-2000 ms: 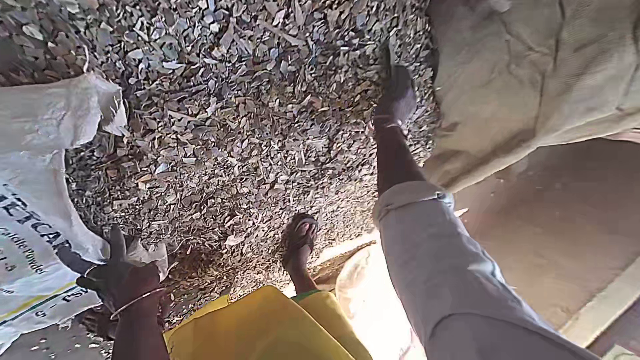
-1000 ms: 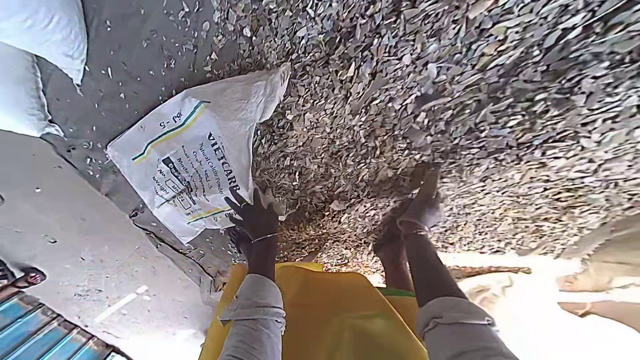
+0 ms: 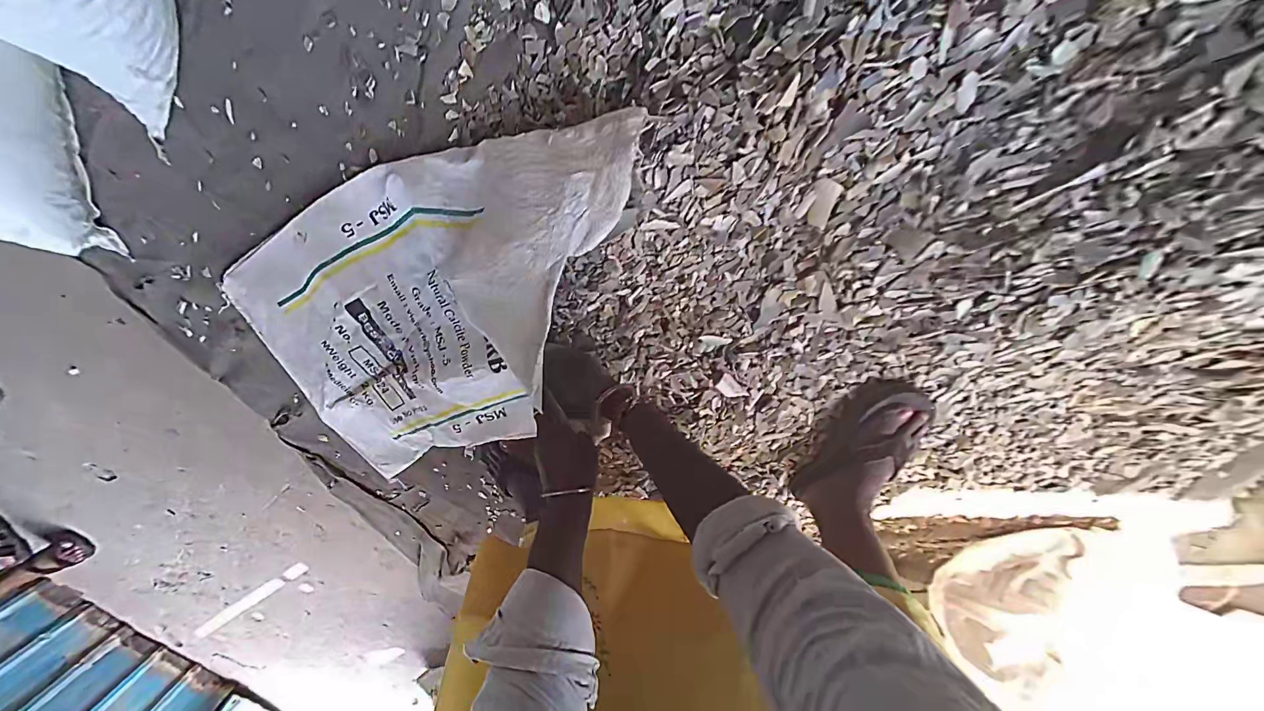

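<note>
A white woven sack (image 3: 405, 296) with printed writing and green and yellow stripes lies flat at the edge of a wide heap of small flat chips (image 3: 750, 257). At the sack's mouth, my left hand (image 3: 566, 449) is closed on its lower right edge. My right hand (image 3: 583, 390) meets it there, beside the chips at the opening; its fingers are dark and partly hidden, so I cannot tell what they hold. A yellow cloth (image 3: 632, 612) covers my lap, below both hands.
My sandalled foot (image 3: 874, 434) rests on the chips at right. Full white sacks (image 3: 89, 59) lie upper left. Another person's foot (image 3: 59, 553) and blue corrugated metal (image 3: 79, 657) are lower left. A pale sack (image 3: 1017, 592) sits in bright sun at lower right.
My right hand was out over the chips, apart from the left; it has come left to the sack's mouth beside my left hand. The view has swung left since the first frame.
</note>
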